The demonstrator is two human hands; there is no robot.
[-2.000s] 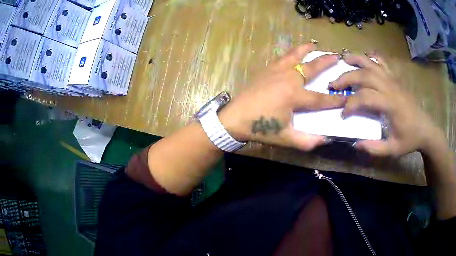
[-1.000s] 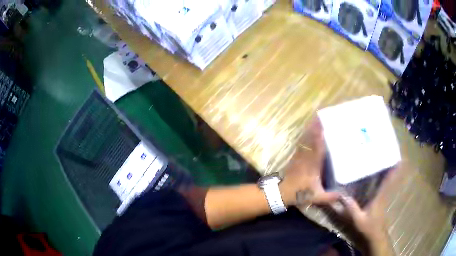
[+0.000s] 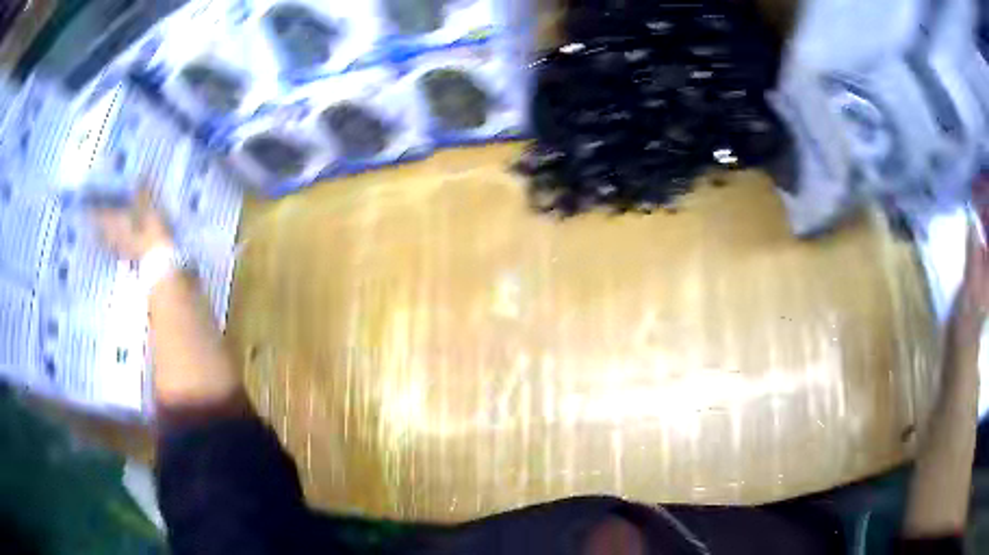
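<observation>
My left hand [image 3: 132, 228] is at the far left, blurred, over the stacked white retail boxes [image 3: 190, 179] with printed text. I cannot tell whether it touches or holds a box. My right hand [image 3: 976, 284] is at the right edge, blurred and partly cut off, beside a white glossy item [image 3: 943, 255]. I cannot tell whether its fingers grip anything. The whole view is smeared by motion.
Boxes with dark product pictures [image 3: 352, 128] stand at the back left. A black cable heap [image 3: 662, 103] lies at the back middle. Open white boxes [image 3: 868, 119] are at the back right. The tan tabletop [image 3: 564, 325] has a shiny plastic surface.
The white box that both hands held is no longer between them. My left hand has moved to the left stack and my right hand to the right edge. The view has turned.
</observation>
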